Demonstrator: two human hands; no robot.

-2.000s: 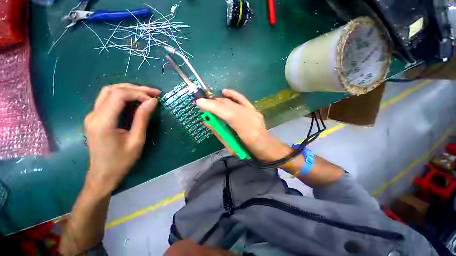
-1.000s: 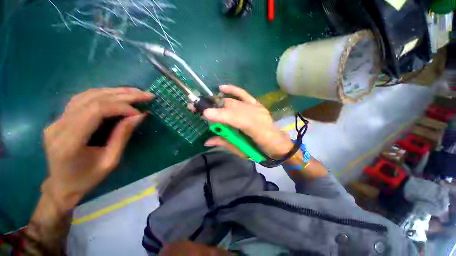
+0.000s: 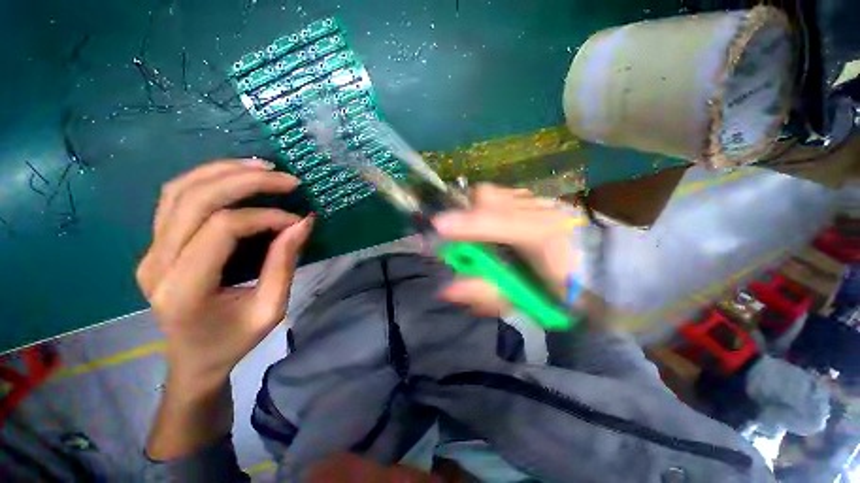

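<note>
A green PCB panel (image 3: pixel 300 113) with rows of small boards and a whitish strip lies on the dark green mat. My right hand (image 3: pixel 514 236) is blurred and closed around the soldering iron (image 3: pixel 509 288), gripping near its green handle. The iron's metal tip and guide tube are blurred and reach over the panel's middle; contact cannot be told. My left hand (image 3: pixel 222 264) is beside the panel's near left edge, thumb and a fingertip close together. Whether they pinch a small part cannot be seen. Thin dark wires (image 3: pixel 141 71) lie scattered left of the panel.
A cream cardboard tube (image 3: pixel 651 85) lies on its side at the right, with a dark bulky object behind it. Yellow-brown tape (image 3: pixel 514 156) runs along the bench edge. Red crates (image 3: pixel 721 340) stand on the floor at right. The wearer's grey clothing is below the bench edge.
The view has shifted; the white wire pile, cutters and red tool have left it. The panel appears higher and larger. The iron has moved toward the panel's middle right, and my left hand is nearer its lower end.
</note>
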